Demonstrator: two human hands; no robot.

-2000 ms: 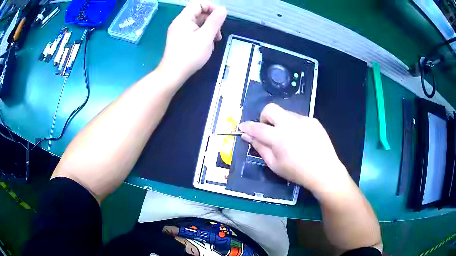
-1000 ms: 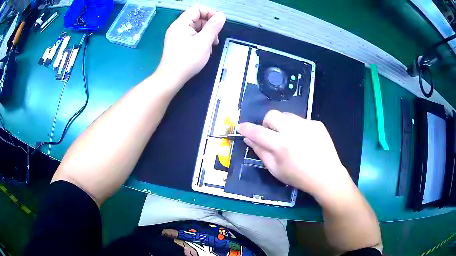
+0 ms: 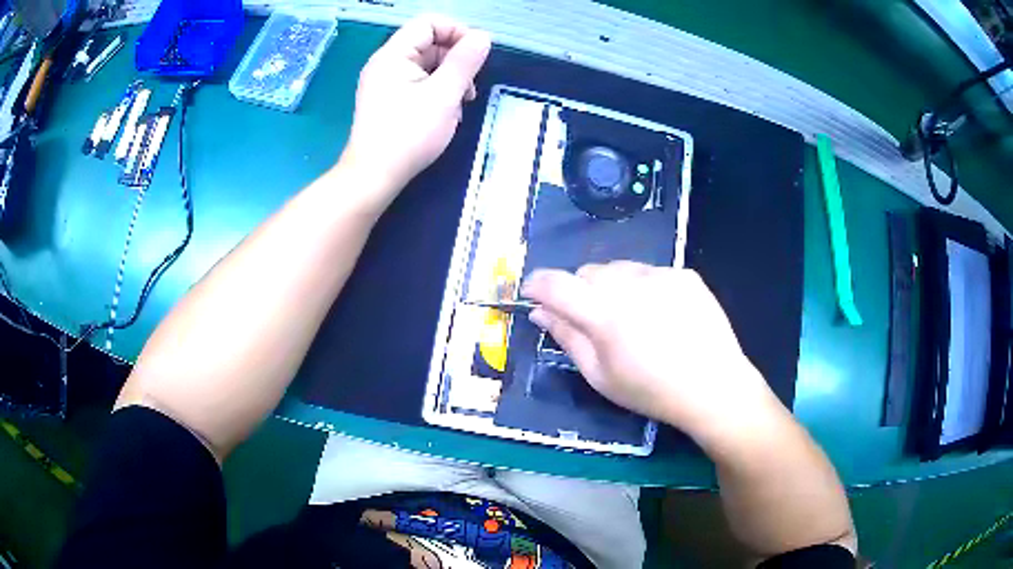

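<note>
An opened flat device (image 3: 600,247) with a silver-white rim lies on a black mat (image 3: 746,239). Its left side has a long pale strip with a yellow-orange patch (image 3: 495,339); a black round part (image 3: 603,172) sits near the far end. My right hand (image 3: 639,333) is over the device and grips thin tweezers (image 3: 497,303), whose tip points left across the pale strip by the yellow patch. My left hand (image 3: 417,95) is raised beyond the device's far left corner, thumb and fingertips together; whether something tiny is between them cannot be told.
At far left are a blue tray (image 3: 189,39), a clear plastic box (image 3: 283,61), a row of small metal pieces (image 3: 131,131) and a black cable (image 3: 184,211). At right are a green strip (image 3: 836,231), a black strip (image 3: 898,322) and a black-framed panel (image 3: 964,339).
The view has shifted slightly. My right hand's fingers have turned a little over the tweezers, which stay across the pale strip. My left hand keeps its pose.
</note>
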